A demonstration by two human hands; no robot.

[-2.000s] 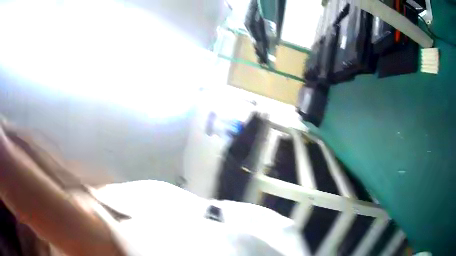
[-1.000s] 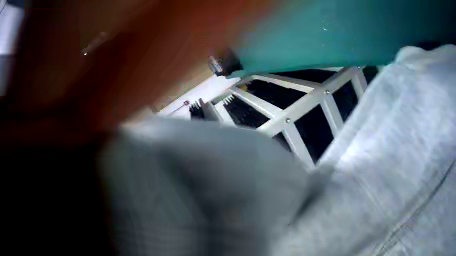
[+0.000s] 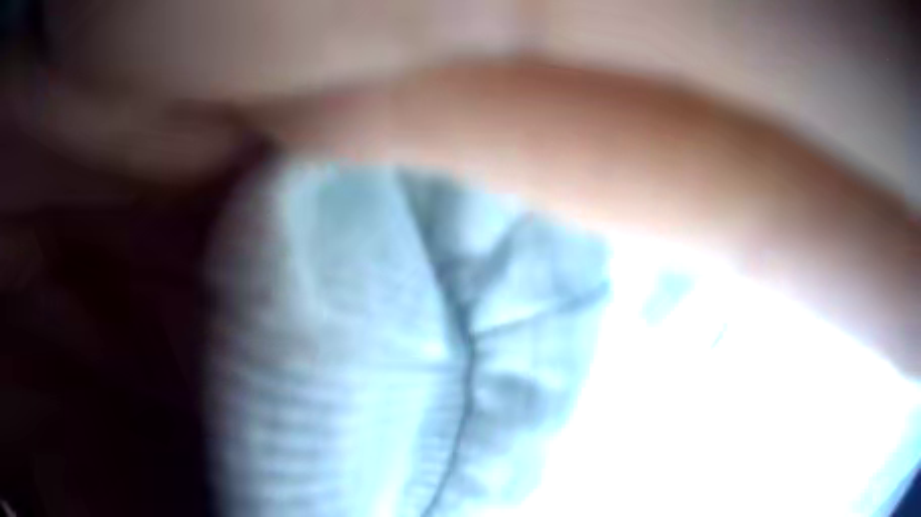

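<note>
Blurred bare skin (image 3: 626,141) fills the top of the head view, very close to the camera, and runs down to the right edge. It may be fingers, a hand or a forearm. I cannot tell which, or whether it is left or right. Below it is light grey-blue cloth (image 3: 353,273) with creases and a dark seam, seemingly clothing. No fingertips show clearly, and no held object can be made out. No tray or panel is visible.
A glaring white area covers the lower right, too bright to show detail. The left side is very dark. The bench and white frame are not visible.
The green surface and white frame have left the picture. Blurred skin now spans the top and reaches the right side. The light cloth sits more centrally, with bright glare beside it.
</note>
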